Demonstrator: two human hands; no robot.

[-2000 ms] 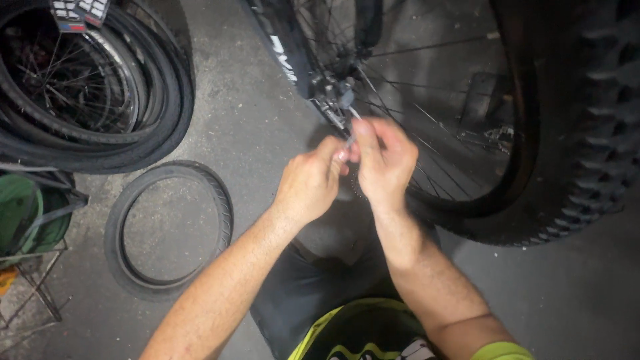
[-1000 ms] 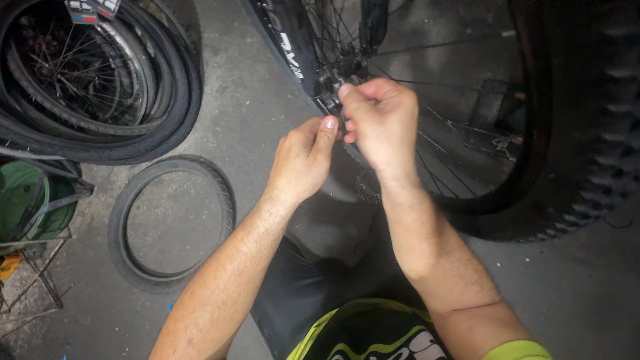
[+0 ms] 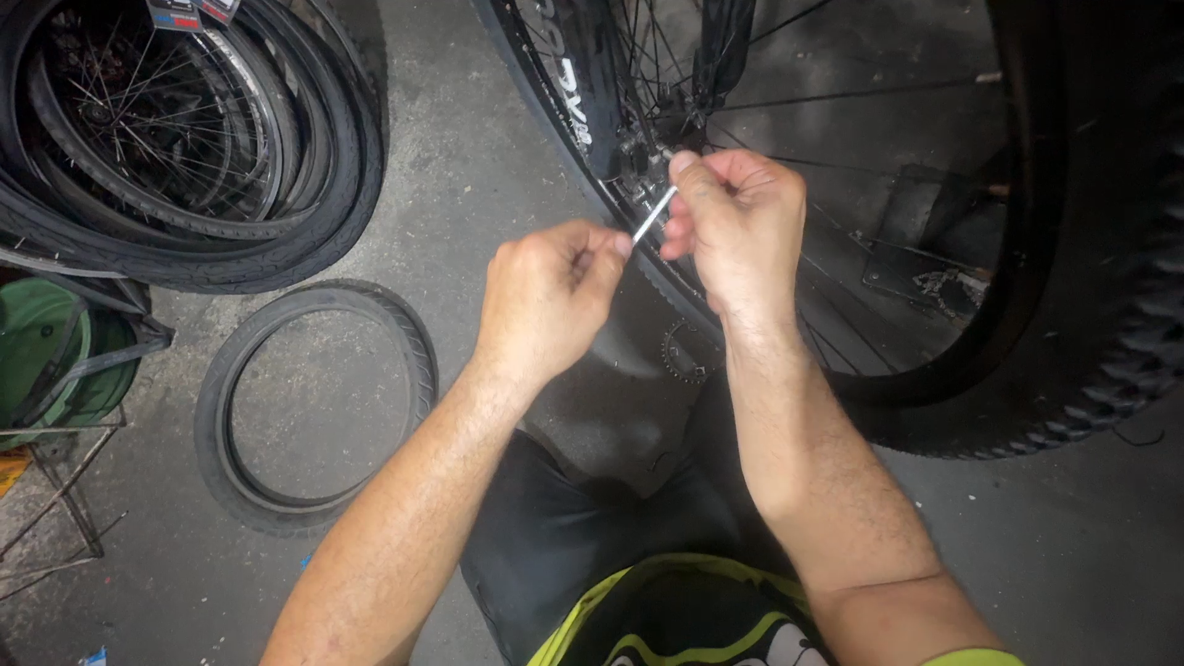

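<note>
My left hand (image 3: 555, 301) pinches the lower end of a thin, light-coloured rod-like piece (image 3: 654, 215) between thumb and forefinger. Thumb and fingers of my right hand (image 3: 745, 217) close on its upper end, so the piece slants up to the right between both hands. What exactly it is, I cannot tell. Just behind my fingers are metal parts at a bicycle wheel's hub (image 3: 680, 116), partly covered by my right hand. Beside it runs a black frame or fork tube (image 3: 592, 92) with white lettering. Dark spokes fan out from the hub.
A knobby bicycle tyre (image 3: 1110, 342) curves along the right. Several tyres and spoked wheels (image 3: 277, 245) are stacked at upper left, above a loose small tyre (image 3: 217, 435) on the floor. At the left edge are a green bucket (image 3: 102, 361) and thin metal legs (image 3: 69, 499). A chainring (image 3: 675, 356) shows below my hands.
My right hand has come away slightly from the hub parts, and the light-coloured piece now shows clearly between my hands. One second ago my fingers mostly hid it.
</note>
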